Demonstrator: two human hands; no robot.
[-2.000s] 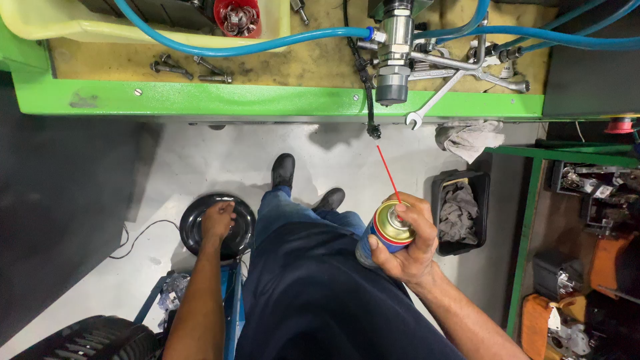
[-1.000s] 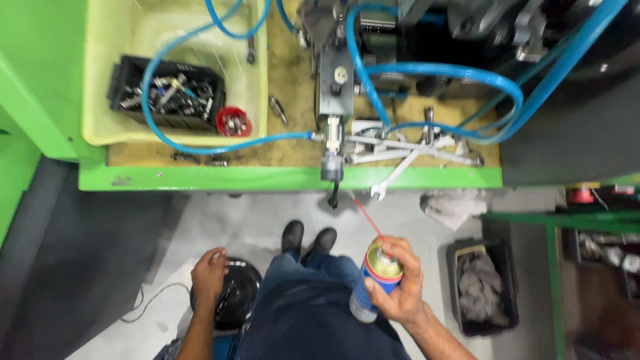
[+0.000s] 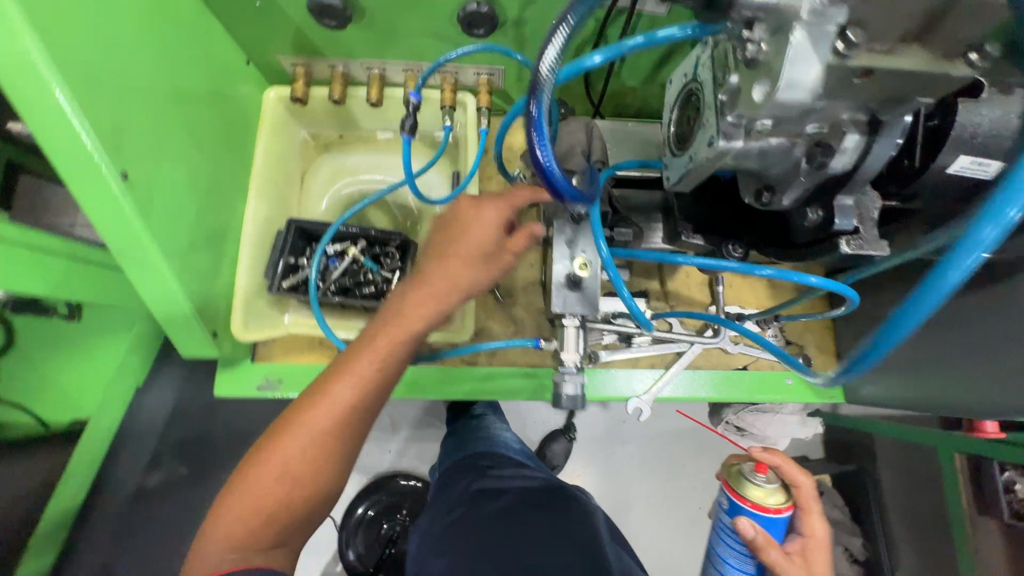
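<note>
My right hand [image 3: 788, 512] grips a blue aerosol can [image 3: 750, 524] at the lower right, its thin red straw [image 3: 708, 428] pointing up and left. Over the bench, my left hand [image 3: 488, 236] reaches with fingers extended to the left side of a metal block [image 3: 575, 268], close below a dark blue hose loop [image 3: 544, 120]. Nothing shows in its grasp; whether the fingertips touch the block or hose, I cannot tell. A metal fitting [image 3: 570, 360] projects from the block past the green bench edge. Light blue hoses [image 3: 728, 268] loop around the block.
A pale yellow tray [image 3: 252, 240] holds a black bin [image 3: 276, 264] of metal parts. Open-end wrenches [image 3: 668, 376] lie by the fitting, one overhanging the green bench edge [image 3: 480, 388]. A large metal machine assembly [image 3: 776, 104] fills the back right. A black round stool seat [image 3: 376, 520] stands below.
My left hand has moved from beside the black stool seat up over the bench to the metal block. The can remains in my right hand. The view has shifted toward the machine.
</note>
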